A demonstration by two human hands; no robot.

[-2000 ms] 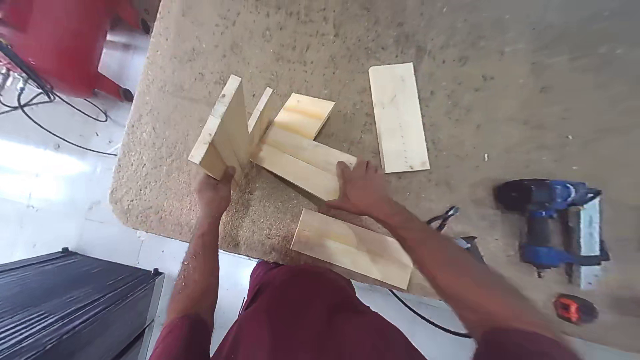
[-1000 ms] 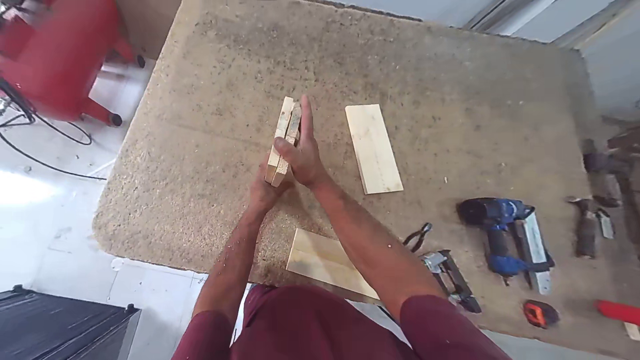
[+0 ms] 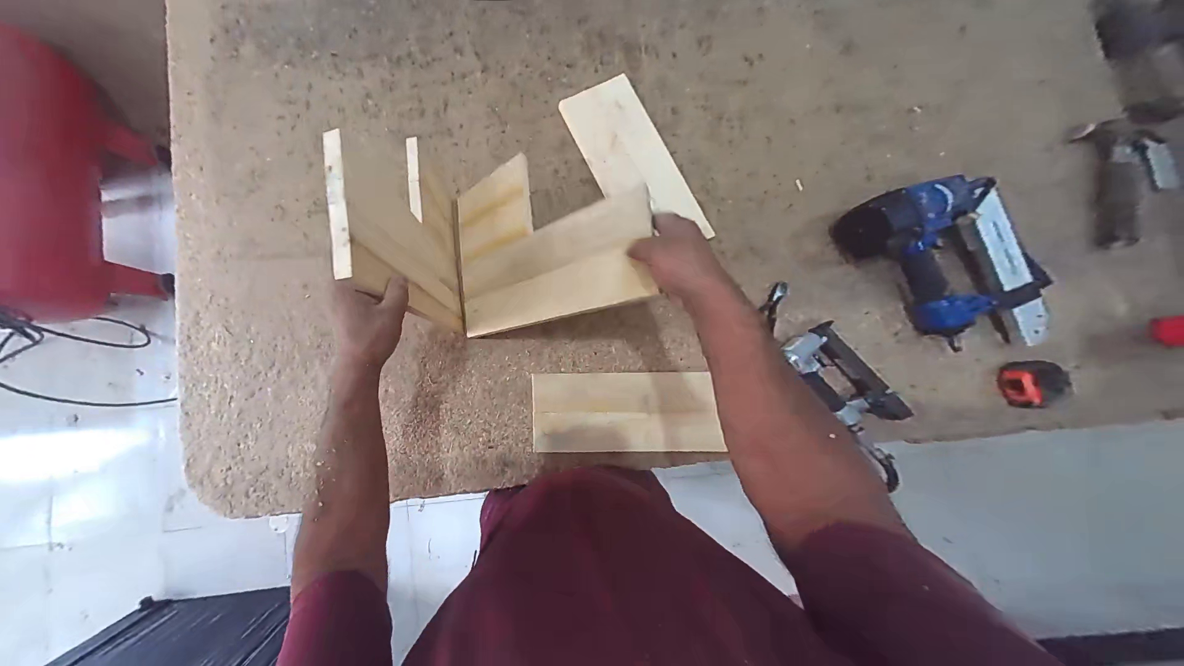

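My left hand [image 3: 368, 319] grips the lower edge of an upright pale wooden board [image 3: 379, 222] at the left. My right hand [image 3: 680, 259] holds the right end of another wooden board [image 3: 564, 268], tilted and meeting the left one in a V at its near end. Behind them stand a narrow board [image 3: 427, 185] and a shorter board [image 3: 497, 208]; whether these are fastened to the held boards I cannot tell. One loose board [image 3: 634, 148] lies just beyond my right hand. Another flat board [image 3: 620, 412] lies near the front edge, partly under my right forearm.
On the particleboard worktable [image 3: 277, 416], a blue nail gun [image 3: 934, 250], a smaller pneumatic stapler [image 3: 846, 370] and a red-and-black tape measure [image 3: 1033, 383] lie to the right. Other tools [image 3: 1115, 176] are farther right. A red tank [image 3: 55, 176] stands beyond the table's left edge.
A second ago my hands were together around the upright boards; now they are apart, with the boards spread in a V. The far loose board now lies at a different slant.
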